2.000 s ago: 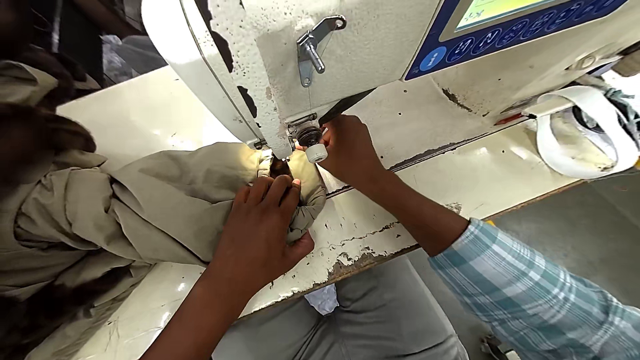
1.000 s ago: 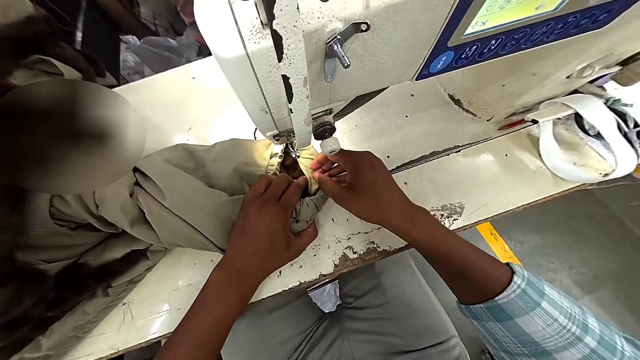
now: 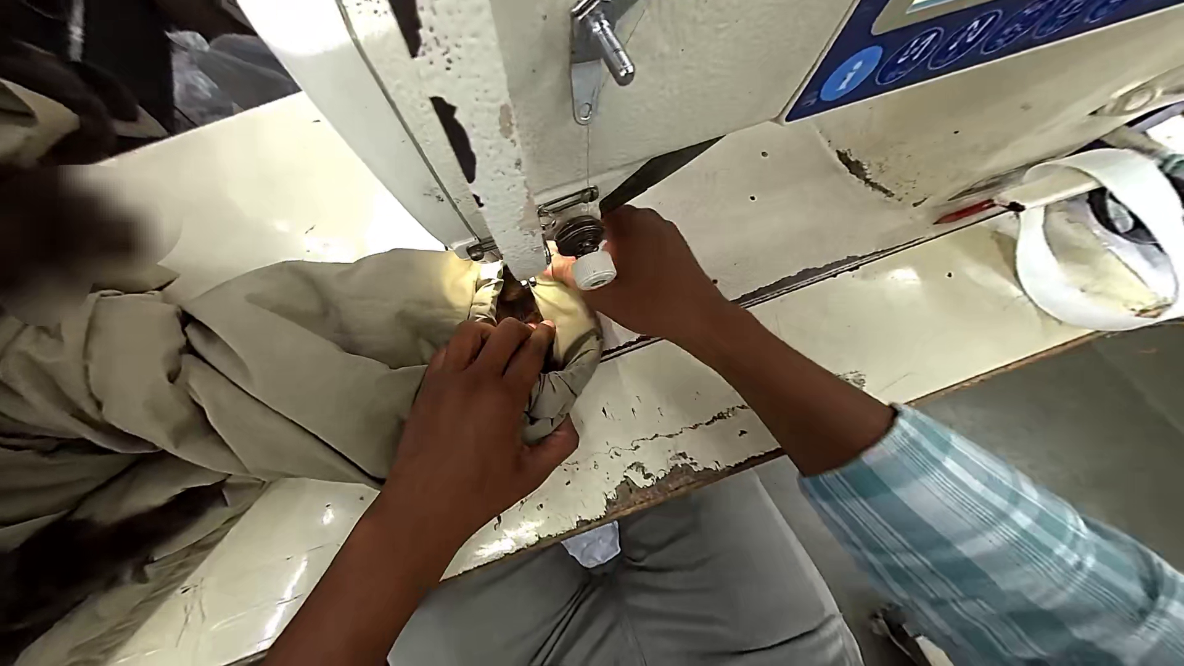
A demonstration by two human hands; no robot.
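A khaki garment (image 3: 305, 342) lies bunched from the left up to the needle area of a white industrial sewing machine (image 3: 536, 102), lit by its lamp. My left hand (image 3: 472, 407) grips the garment's gathered edge just in front of the needle, thumb toward me. My right hand (image 3: 647, 273) is behind the white tension knob (image 3: 594, 269), at the right side of the fabric. Its fingertips are partly hidden by the knob, so what they hold cannot be made out. Thread runs down the machine head.
A control panel (image 3: 860, 74) is at the upper right. On the worn table (image 3: 675, 388), a white strap loop (image 3: 1036, 250) and a red-tipped tool (image 3: 967, 213) lie at the right. Clear plastic (image 3: 199, 79) is at the upper left, beyond the table.
My right hand, lower and in front of the knob one second ago, has moved up behind it, much as it was two seconds ago. My left hand stays on the garment.
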